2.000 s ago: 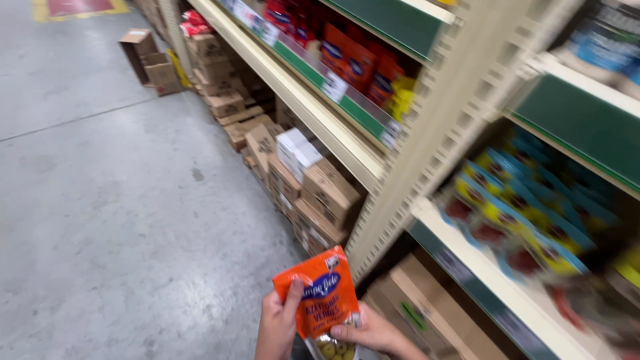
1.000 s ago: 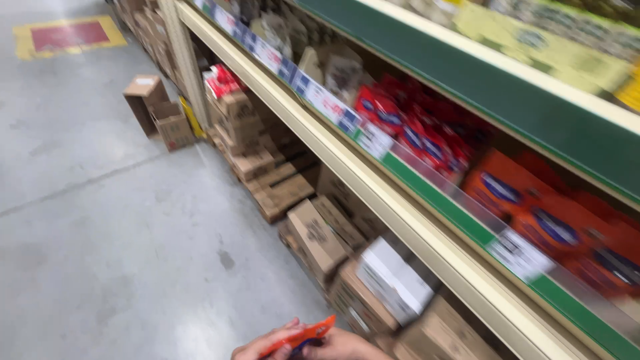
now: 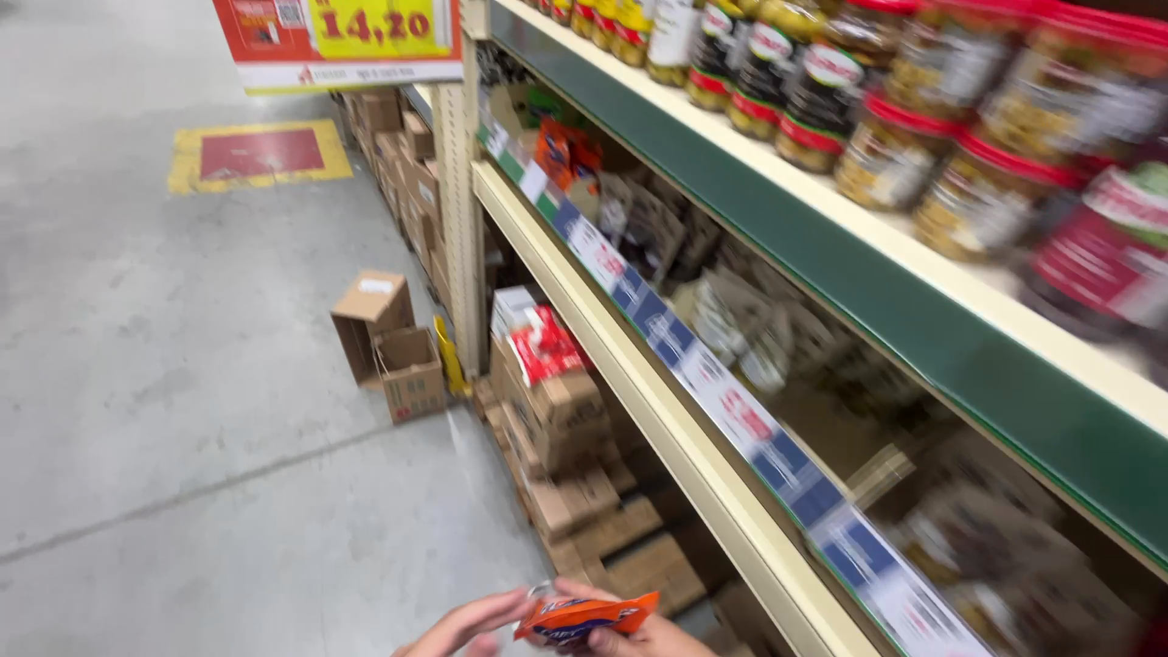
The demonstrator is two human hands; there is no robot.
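Observation:
Low in the head view, an orange pouch of olives (image 3: 589, 620) with a blue logo lies tilted in my right hand (image 3: 643, 634), the thumb over its near side and fingers behind it. My left hand (image 3: 470, 625) is at the pouch's left end, fingers extended and slightly apart; whether it touches the pouch I cannot tell. The lower parts of both hands are cut off by the frame's bottom edge.
Jars (image 3: 826, 91) line the upper shelf at right, above a lower shelf of blurred pouches (image 3: 730, 319). Cardboard boxes (image 3: 557, 401) are stacked below beside a wooden pallet (image 3: 648, 566). Opened cartons (image 3: 411, 365) stand on the floor near a shelf upright (image 3: 461, 219).
The view has shifted a lot along the shelves. The pouch, earlier facing up between both hands, now lies flatter and is seen more edge-on. My left hand's fingers have come away from its front.

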